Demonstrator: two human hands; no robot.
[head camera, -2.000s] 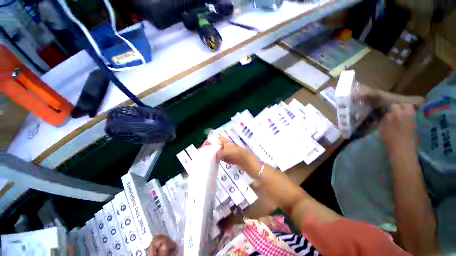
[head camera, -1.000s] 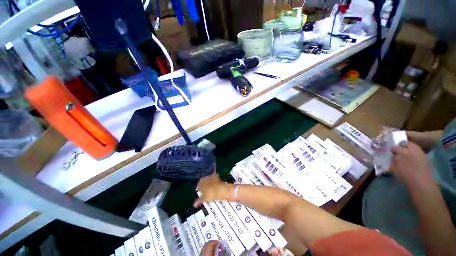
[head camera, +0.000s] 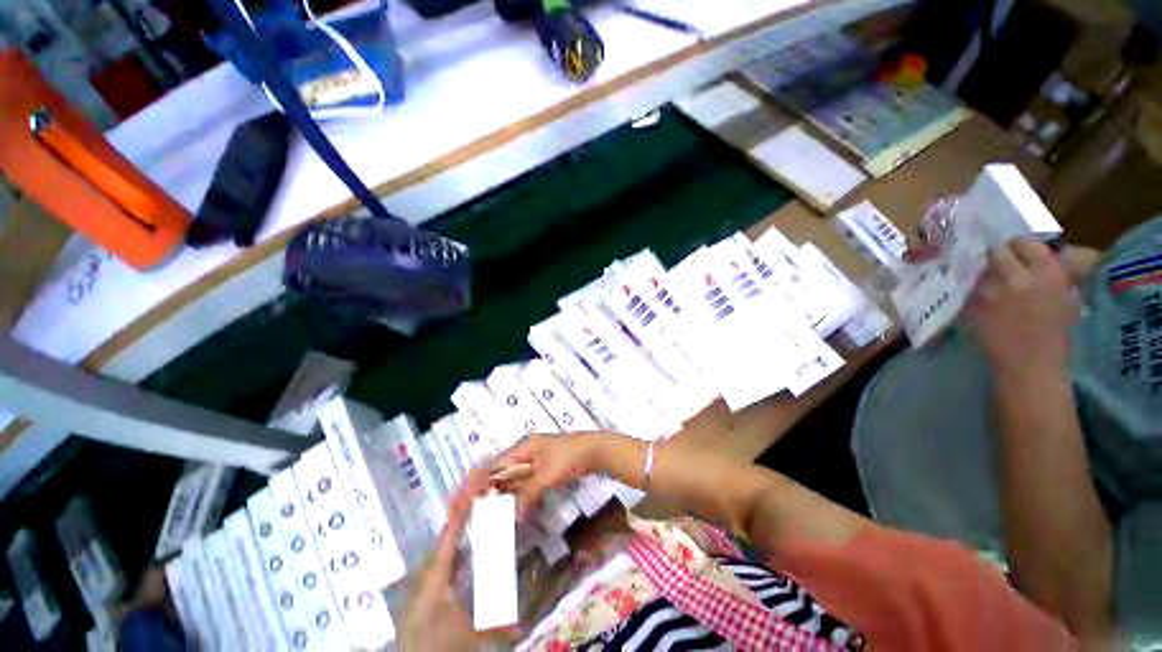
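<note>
A slim white box (head camera: 493, 560) stands upright between my hands over the apron, its blank narrow side towards me. My left hand (head camera: 440, 596) grips it from the left, partly cut off by the bottom edge. My right hand (head camera: 557, 464) is bent at its upper end, fingertips close to my left fingers; a small pale thing shows there, and its grip is unclear. Shiny clear film shows just right of the box. Rows of white boxes with round icons (head camera: 300, 560) lie left of my hands; overlapping boxes with barcodes (head camera: 714, 306) lie beyond.
A fan (head camera: 379, 270) hangs over the green belt (head camera: 535, 242). The white shelf (head camera: 472, 83) holds an orange case (head camera: 89, 166), black phone, blue box and drill. Another worker's hand (head camera: 1023, 306) holds a box at right. A dark sleeve shows at lower left.
My right hand has drawn back from the belt beside the fan to my left hand. The held box has come into view. The other worker's box is raised. The view has tilted down.
</note>
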